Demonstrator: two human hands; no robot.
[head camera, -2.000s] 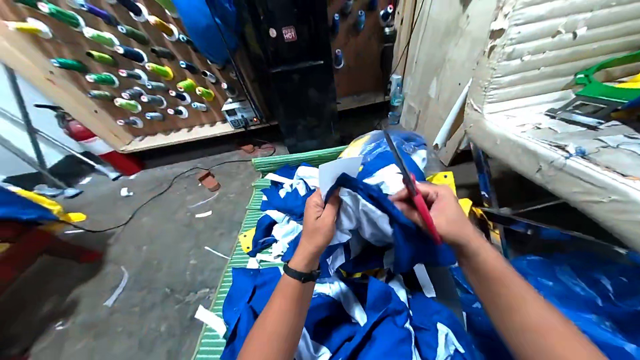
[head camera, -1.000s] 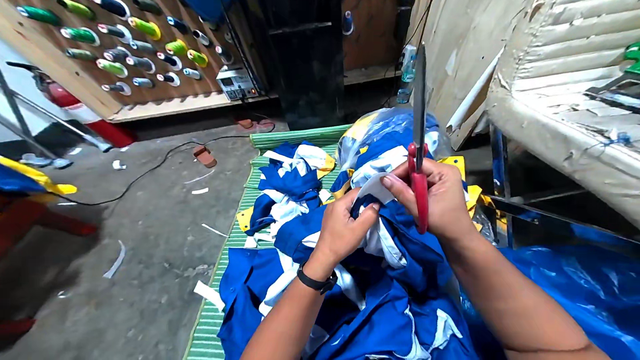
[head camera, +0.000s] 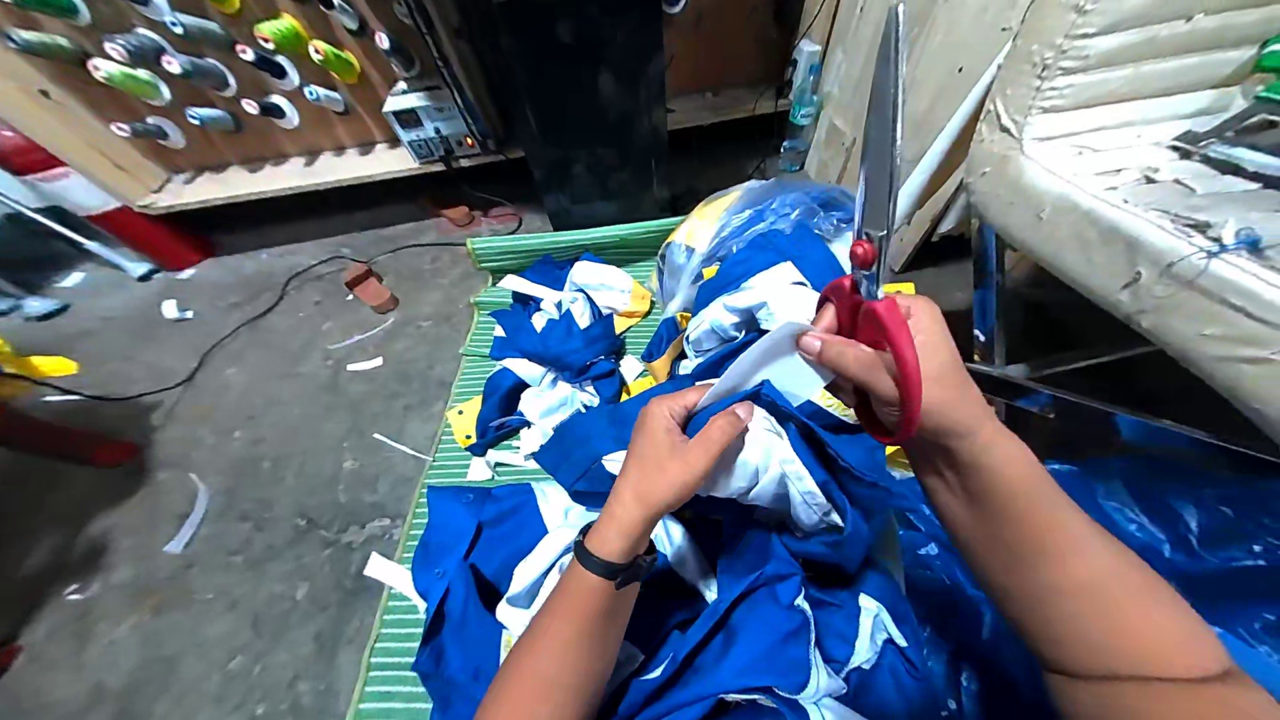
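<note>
My left hand (head camera: 670, 450), with a black band at the wrist, pinches the edge of a blue and white garment (head camera: 770, 470) together with a thin white backing piece (head camera: 770, 368). My right hand (head camera: 900, 370) holds red-handled scissors (head camera: 875, 220), blades closed and pointing up, while its thumb and finger grip the far end of the white piece. Under both hands lie more blue and white garments (head camera: 740, 610). A smaller heap of blue, white and yellow cloth (head camera: 560, 340) rests just beyond, on a green striped mat (head camera: 395, 650).
A clear plastic bag with cloth (head camera: 700, 240) stands behind the heap. Blue plastic sheeting (head camera: 1130, 560) lies at right, below a worn cream padded seat (head camera: 1120, 250). A black cable (head camera: 240, 320), a brick-coloured block (head camera: 370, 288) and white scraps mark the floor. Thread spools (head camera: 280, 35) line a board.
The scissors, slanted two seconds ago, now stand upright in my right hand. That hand's fingers have come onto the white piece, which earlier only my left hand held.
</note>
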